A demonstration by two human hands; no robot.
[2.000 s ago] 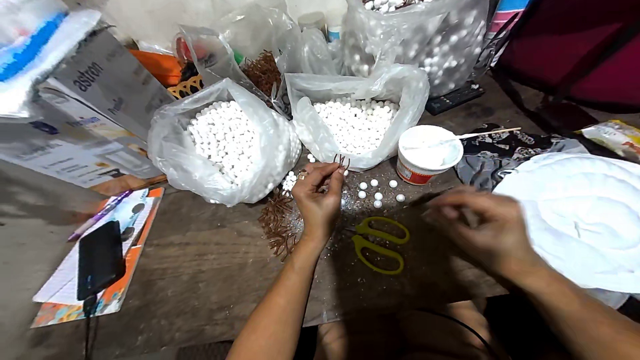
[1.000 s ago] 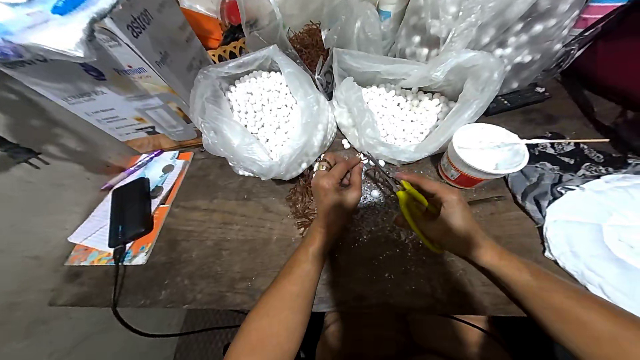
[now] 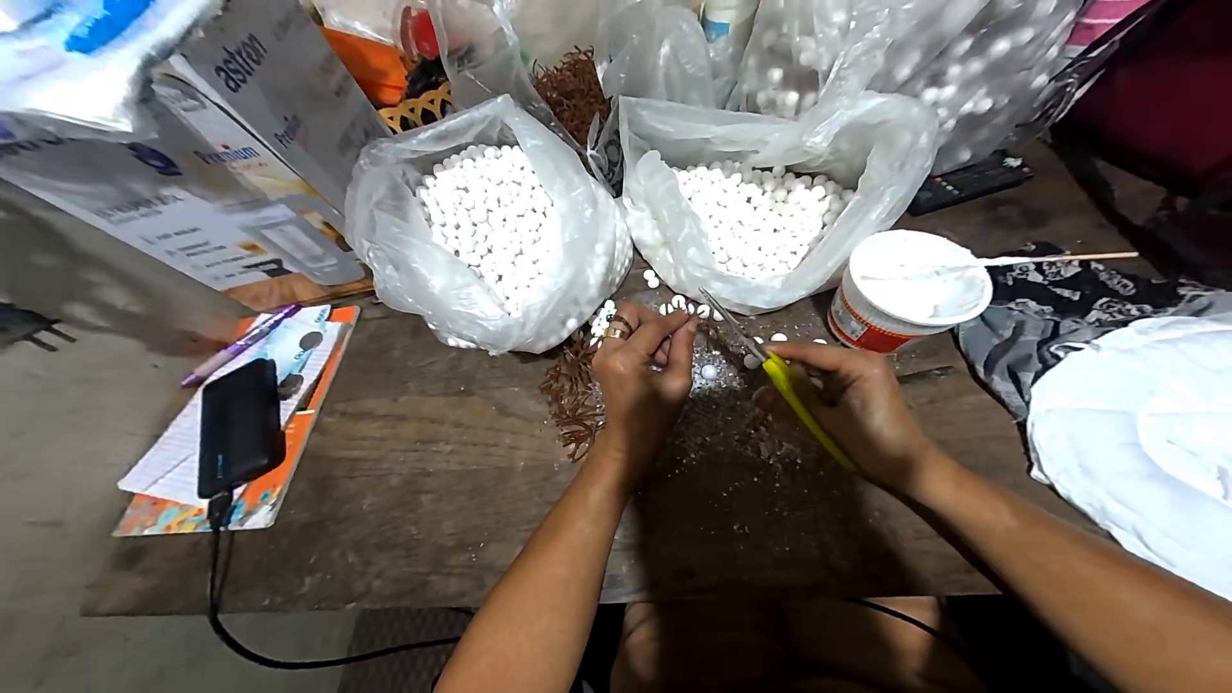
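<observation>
My right hand (image 3: 852, 404) holds a pair of yellow-handled scissors (image 3: 807, 409), whose metal blades point up and left beside my left fingertips. My left hand (image 3: 645, 375), with a ring on one finger, has thumb and fingers pinched together; whatever lies between them is too small to make out. Thin brown strips (image 3: 573, 395) are heaped beside my left hand. Small white balls (image 3: 709, 372) lie around both hands on the wooden table (image 3: 433, 520). Behind them stand a clear plastic bag (image 3: 577, 241) and a second plastic bag (image 3: 881, 183), both filled with white balls.
At right are a white tub (image 3: 847, 298) with a stick across it, patterned cloth (image 3: 1011, 337) and white fabric (image 3: 1136, 433). A black phone (image 3: 241, 428) with a cable rests on papers at left, near a cardboard box (image 3: 279, 96). More bags and a remote control (image 3: 972, 183) are behind.
The yellow scissors lay on the table two seconds ago; my right hand has since taken hold of them and brought them beside my left hand. The view has shifted.
</observation>
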